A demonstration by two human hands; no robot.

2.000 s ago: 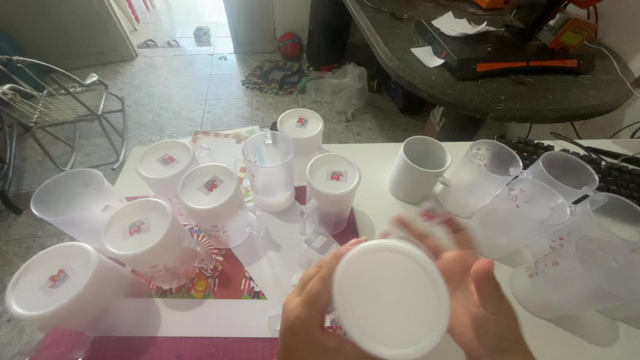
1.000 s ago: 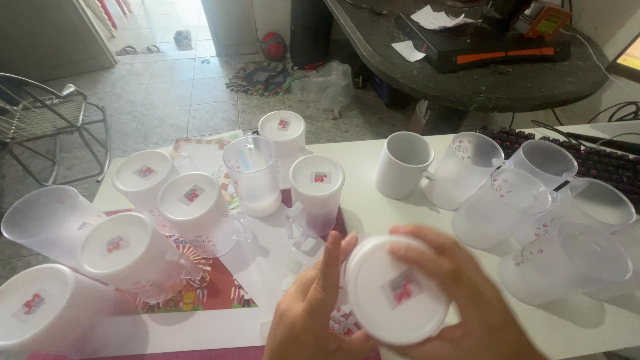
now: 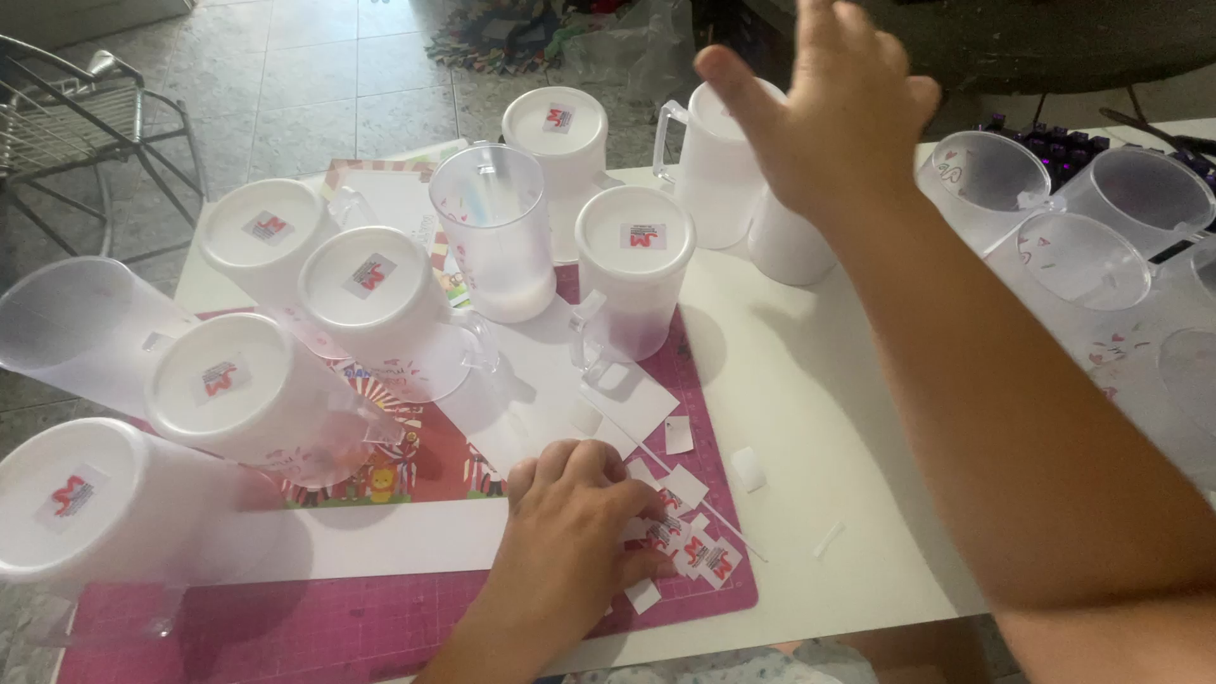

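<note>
My left hand (image 3: 589, 518) rests over a pile of small square stickers (image 3: 698, 546) on the pink cutting mat (image 3: 380, 617), its fingertips touching them; whether it pinches one I cannot tell. My right hand (image 3: 836, 114) is raised with spread fingers, holding nothing, in front of an upside-down frosted plastic mug (image 3: 712, 180) with its handle to the left. Several more frosted mugs stand upside down with stickers on their bases, among them one near the mat's far corner (image 3: 635, 275). A clear frosted mug (image 3: 494, 237) stands upright among them.
Several upright frosted mugs (image 3: 983, 180) stand at the right by a black keyboard (image 3: 1064, 147). A white mug (image 3: 788, 242) is partly behind my right hand. Printed red sheets (image 3: 437, 456) and white paper strips lie on the mat. Backing scraps (image 3: 749, 468) lie on the white table.
The mug that was between my hands now stands upside down at the far side of the table. My right hand is off it and raised; my left hand has moved down to the stickers.
</note>
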